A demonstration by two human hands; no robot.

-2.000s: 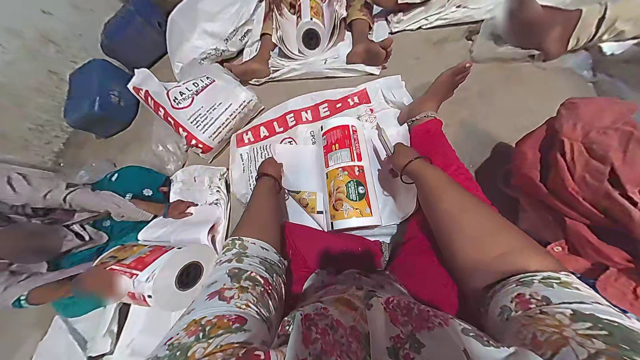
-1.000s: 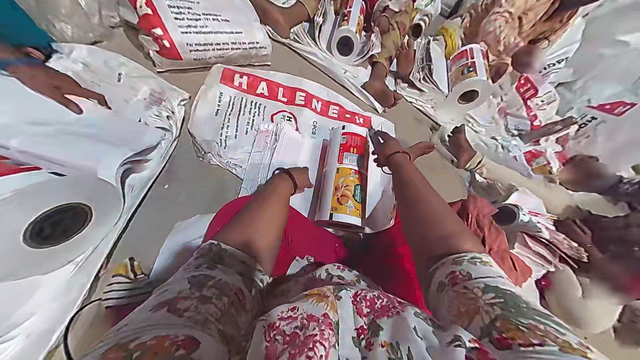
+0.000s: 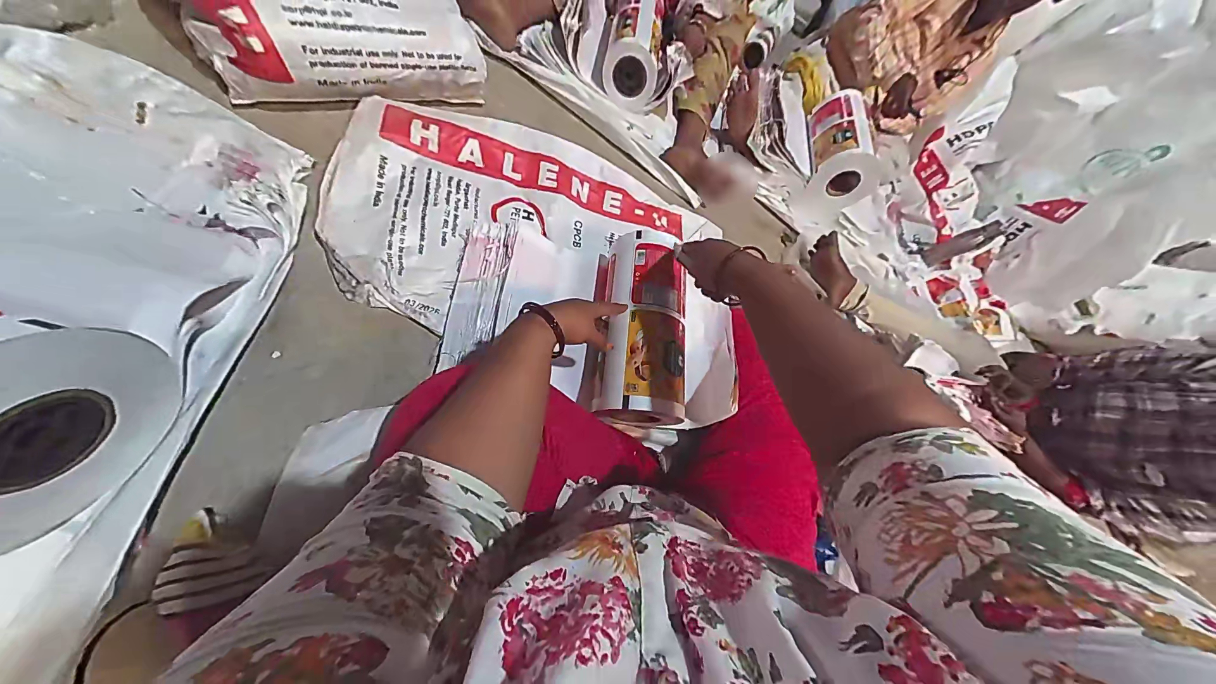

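A roll of printed plastic packaging film (image 3: 655,332), red, yellow and white, lies between my legs on a flattened white woven sack (image 3: 432,218) with a red band and writing. At the roll's left side is my left hand (image 3: 581,323), fingers apart, the fingertips at its edge. My right hand (image 3: 708,266) is at the roll's upper right edge with its fingers bent; whether it holds something small is unclear. Left of the roll, a stack of clear and white film sheets (image 3: 480,290) lies on the sack.
At the far left a large white roll (image 3: 85,418) rests on white sheeting. Another printed sack (image 3: 351,47) lies ahead. Other people sit ahead and to the right, near more film rolls (image 3: 841,142) and white sacks. A striped cloth thing (image 3: 204,579) is at lower left.
My left hand has moved from the white sheet beside the roll to the roll's left edge. Clear sheets now show left of the roll, unlike two seconds ago. The view has swung far.
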